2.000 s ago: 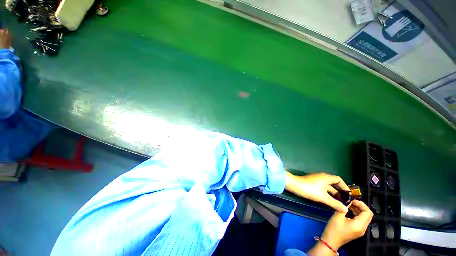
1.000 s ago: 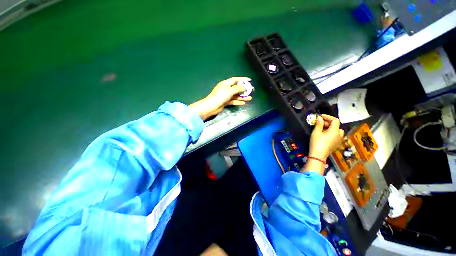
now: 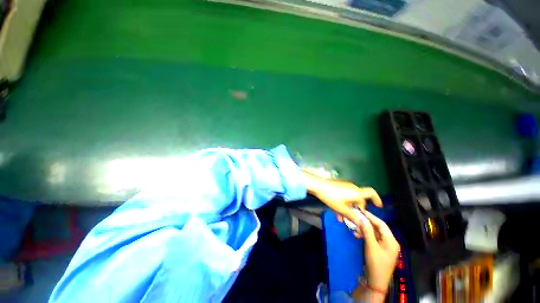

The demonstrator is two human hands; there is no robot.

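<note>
A small round part (image 3: 352, 220) with a whitish face is held between my two hands, left of the tray. My left hand (image 3: 343, 195) is shut on it, with the fingers partly over it. My right hand (image 3: 379, 245) reaches up from below, its fingertips at the part; blur hides whether they grip it. The black compartment tray (image 3: 419, 177) stands to the right of my hands and holds round parts in its pockets. One pocket near the lower end shows an amber part (image 3: 433, 227).
Orange fixtures (image 3: 468, 280) are at the lower right, beside red digits on the control panel (image 3: 402, 278). A white paper sheet (image 3: 484, 229) lies right of the tray. A cream bin (image 3: 18, 38) is at the upper left, a blue bin (image 3: 526, 125) at the far right.
My right hand has left the tray and come to my left hand; both now meet at the round part. An amber part now shows in a lower tray pocket. The view has swung left.
</note>
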